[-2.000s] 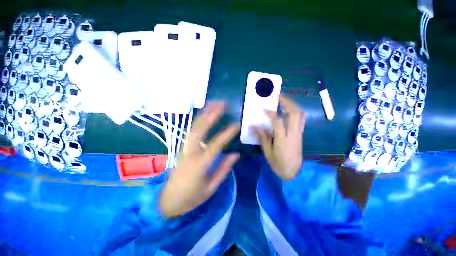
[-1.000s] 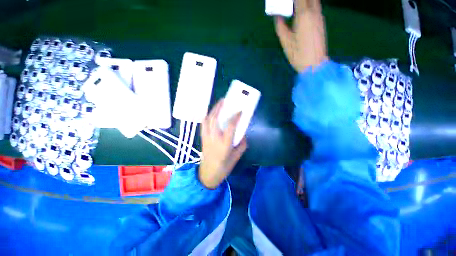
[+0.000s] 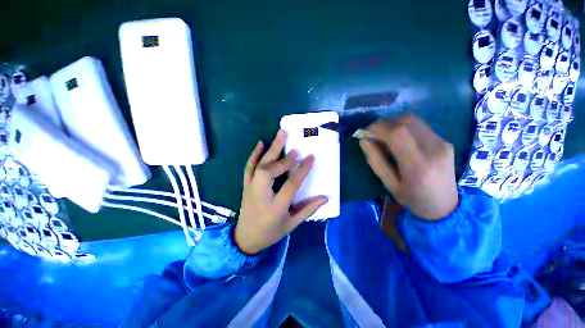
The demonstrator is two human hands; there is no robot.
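Note:
A white power bank [image 3: 324, 168] lies upright on the dark green bench in front of me, its small dark display window near the far end uncovered. My left hand [image 3: 272, 195] rests on its left side and lower part, fingers spread, holding it against the bench. My right hand [image 3: 414, 163], slightly blurred, is to the right of the power bank and pinches a small brush [image 3: 359, 134]. The brush's dark flat tip points left and reaches over the power bank's far right corner, beside the display window.
Several white power banks [image 3: 165, 96] with white cables [image 3: 181, 192] lie at left, partly over a sheet of round lenses [image 3: 32, 211]. Another lens sheet [image 3: 513, 96] lies at right. A dark smear [image 3: 370, 100] marks the bench beyond the power bank.
The power bank in my left hand now lies flat before me. My right hand has come back from the far side, where it held a white power bank, and now holds the brush.

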